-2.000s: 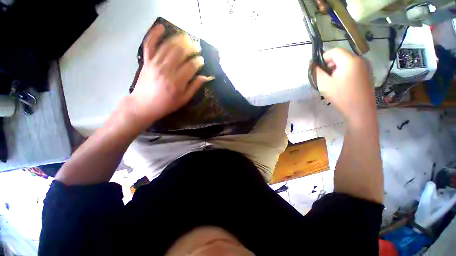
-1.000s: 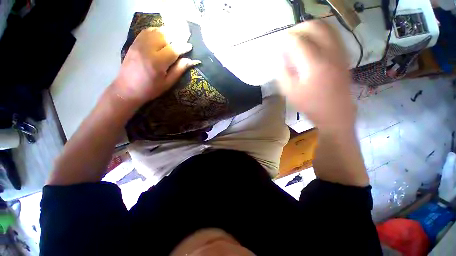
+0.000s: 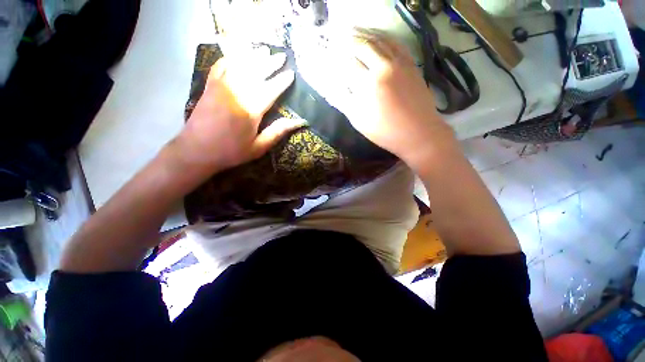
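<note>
The brocade panel, dark brown with gold scrolls, lies on the white table and over my lap. A plain dark band runs along its curved right edge. My left hand lies on top of the panel with fingers apart, thumb and fingertips at the band. My right hand is at the band's right side; its fingertips are washed out by glare, so its grip cannot be told. The metal needle area shows at the top edge, just beyond the hands.
Black-handled shears lie right of my right hand, beside a wooden-looking ruler. A white box of small metal parts is at far right. Black cloth is heaped at left, above a white thread cone.
My right hand has let go of the shears, which now lie on the table, and has moved left to the band. My left hand has stayed on the panel, which shows more gold pattern.
</note>
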